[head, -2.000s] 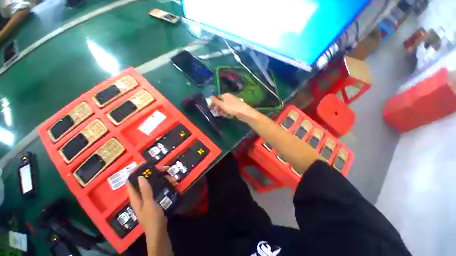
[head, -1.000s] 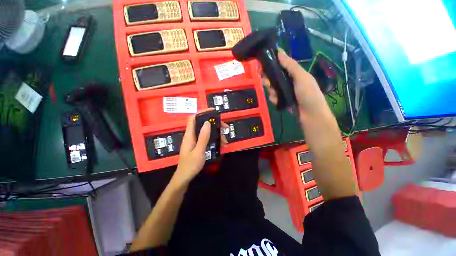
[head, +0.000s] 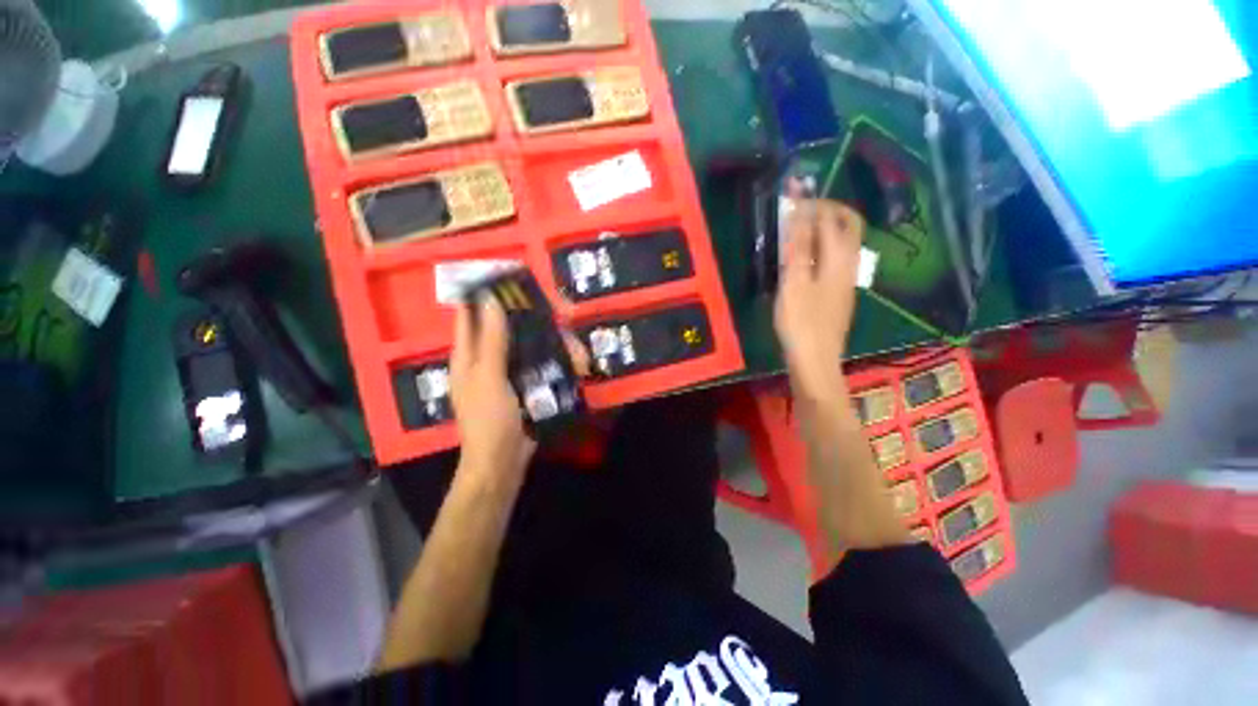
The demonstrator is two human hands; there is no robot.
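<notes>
The red phone tray (head: pixel 531 145) lies in front of me. Gold keypad phones (head: pixel 432 204) lie face up in its upper slots, and black phone backs (head: pixel 622 262) lie in lower slots. My left hand (head: pixel 486 372) holds a black phone (head: pixel 531 345), back side up and tilted, above the tray's lower left part. My right hand (head: pixel 824 262) is right of the tray, fingers bent, beside a dark, blurred barcode scanner (head: pixel 759 207). A small whitish thing shows at its fingertips; whether it is gripped cannot be told.
Label slips (head: pixel 610 179) lie in two slots. A second scanner (head: pixel 269 331), a phone back (head: pixel 211 379) and a black device (head: pixel 203 131) are left of the tray. A dark smartphone (head: pixel 793 83), green-edged mat (head: pixel 911 228) and monitor (head: pixel 1104 124) are right. Another phone tray (head: pixel 1014 531) stands lower right.
The scanner, raised in my right hand one second ago, is now low beside the tray. My right hand has moved lower. The phone in my left hand has shifted left and tilted.
</notes>
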